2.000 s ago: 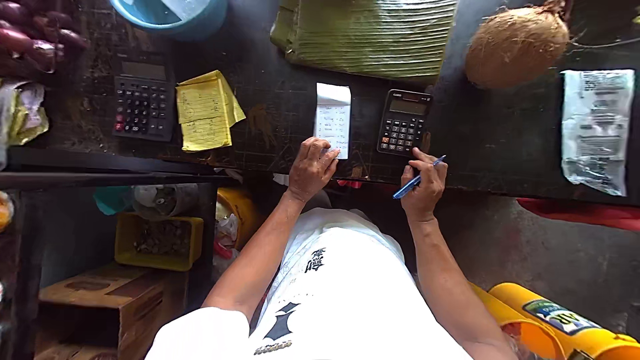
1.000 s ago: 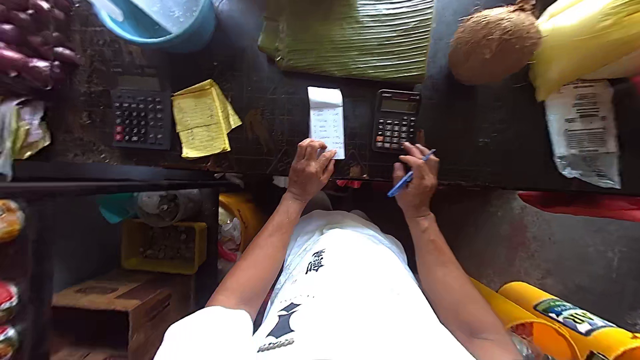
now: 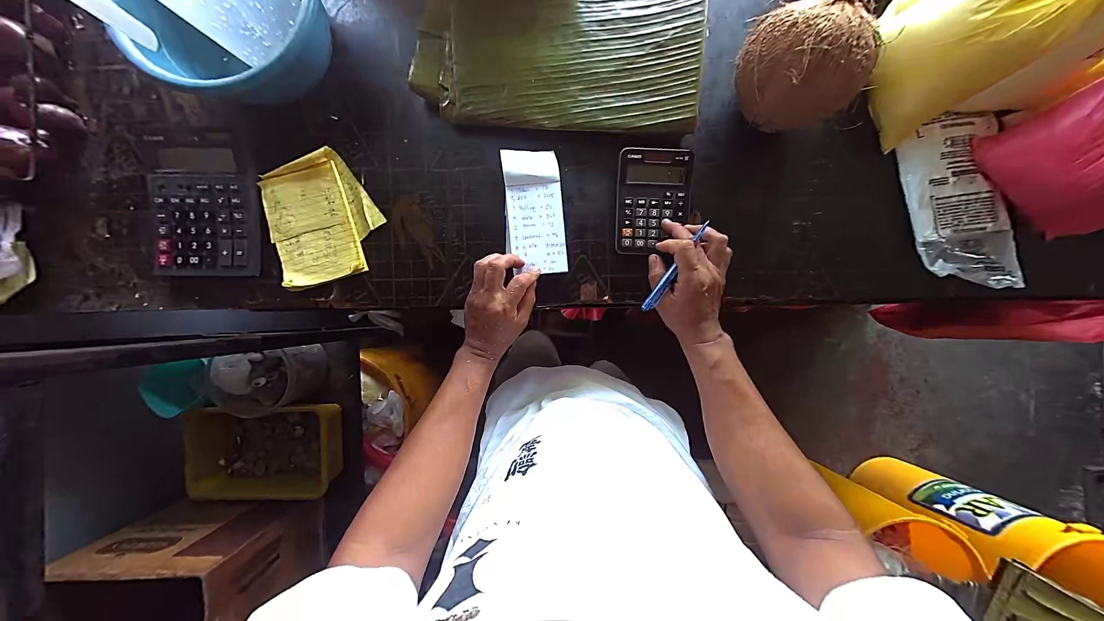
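Observation:
My left hand [image 3: 498, 302] rests at the table's front edge, its fingertips on the lower end of a small white notepad [image 3: 536, 220] with handwriting. Between the fingers of my right hand [image 3: 693, 280] is a blue pen [image 3: 674, 269], its shaft slanting across the palm side. A fingertip of that hand touches or hovers just over the lower keys of a black Casio calculator [image 3: 654, 203], right of the notepad. Yellow handwritten sheets [image 3: 315, 220] lie to the left, beside a larger dark calculator [image 3: 203, 216].
Folded green leaves [image 3: 569, 65] lie behind the notepad. A blue bucket [image 3: 293, 65] stands back left, a brown coconut [image 3: 806, 65] back right. Yellow and pink plastic bags [image 3: 1048, 155] occupy the right, near a clear printed bag [image 3: 962, 203]. Below are a yellow bin [image 3: 263, 492] and a cardboard box [image 3: 172, 552].
Yellow and then pink bags have come into view at the right, beside the coconut. My right hand's fingers have shifted over the calculator's keys. The left hand stays on the notepad.

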